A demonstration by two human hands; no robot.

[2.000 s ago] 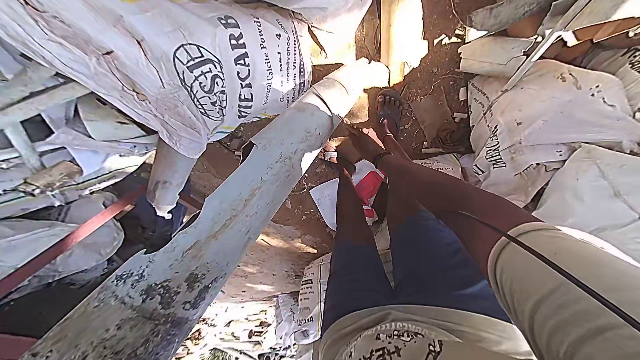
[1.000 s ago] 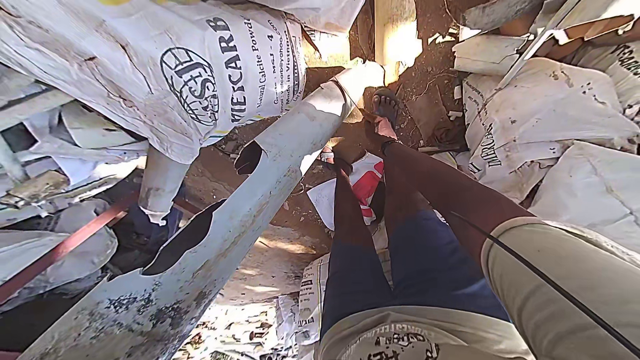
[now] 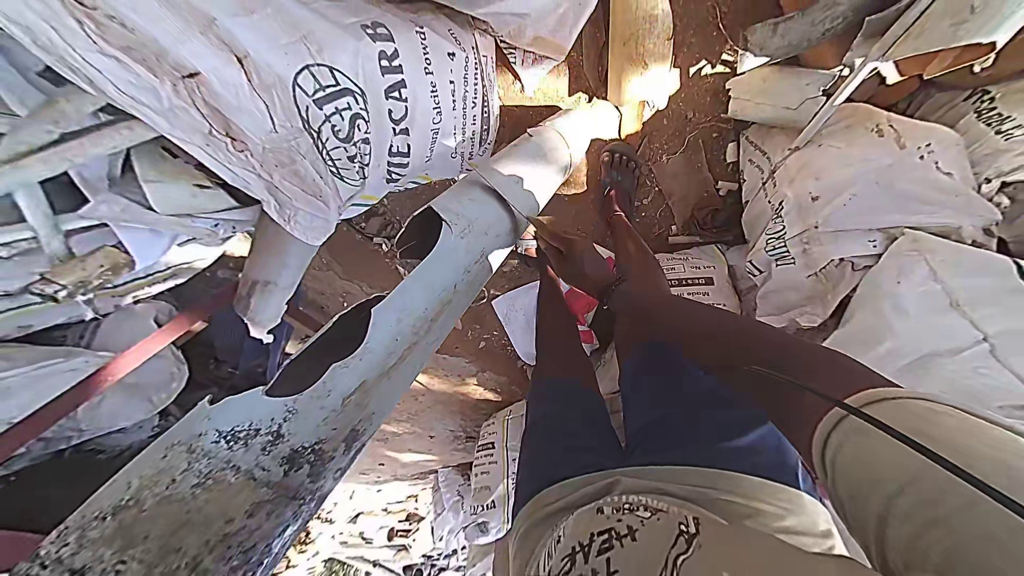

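Observation:
A large grey-white plastic pipe (image 3: 416, 312) runs diagonally from the lower left to the top centre, with jagged openings cut in its side and dark stains on its lower end. Beside the pipe's right edge, my right hand (image 3: 578, 258) is closed on the handle of what looks like a saw (image 3: 506, 194). Its thin blade lies across the pipe's upper part. Shadow hides the fingers in part. My left hand is not in view.
A big printed white sack (image 3: 240, 104) bulges at the upper left, above another pipe end (image 3: 272, 272). More sacks (image 3: 856, 200) lie at right. My bare foot (image 3: 620, 172) is near the pipe's far end. A red bar (image 3: 120, 368) crosses the lower left.
My right hand was farther up, near my foot, one second ago; it is now lower and closer to the pipe, and more of the blade shows across it. The pipe has rolled since the earliest frame, exposing its openings.

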